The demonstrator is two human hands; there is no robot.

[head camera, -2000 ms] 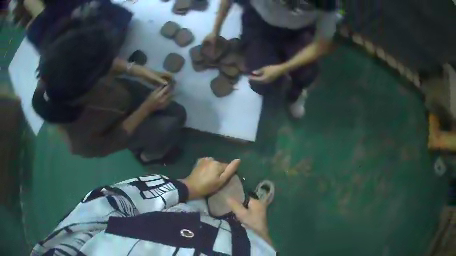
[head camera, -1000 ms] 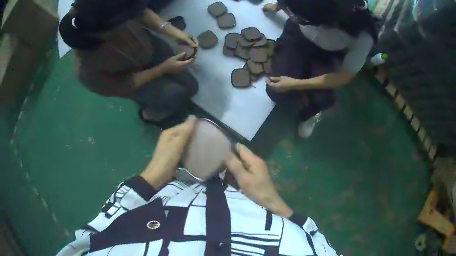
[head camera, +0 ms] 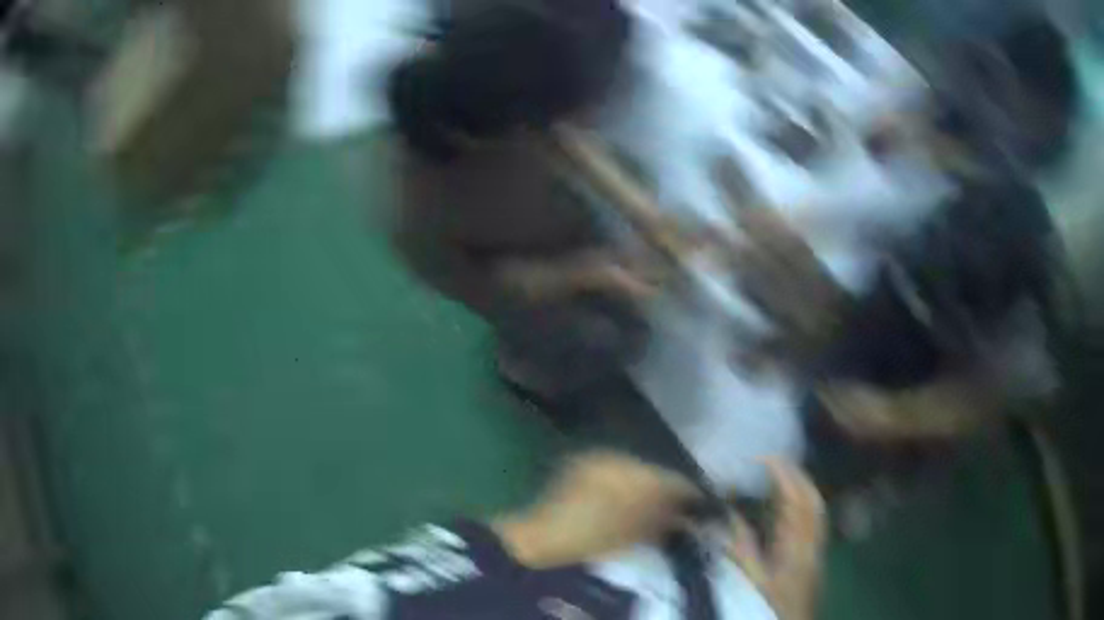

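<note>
The picture is heavily blurred. My left hand (head camera: 611, 499) is at the bottom centre, stretched to the right from a black-and-white sleeve. My right hand (head camera: 787, 533) is just to its right, fingers pointing up, cut off by the bottom edge. A dark patch lies between the hands; I cannot tell whether it is the piece or clothing. No wood-grain face shows between my hands. The white work board (head camera: 739, 424) is beyond them, with blurred brown and dark shapes on it.
One person (head camera: 521, 206) is low at the board's left side, another (head camera: 969, 267) at its right. A brown box-like shape (head camera: 218, 109) stands at upper left. Green floor (head camera: 315, 339) lies left of my hands.
The view has swung left, so the board and people appear further right. My hands appear lower and further right. The brown piece's face, visible between them before, no longer shows.
</note>
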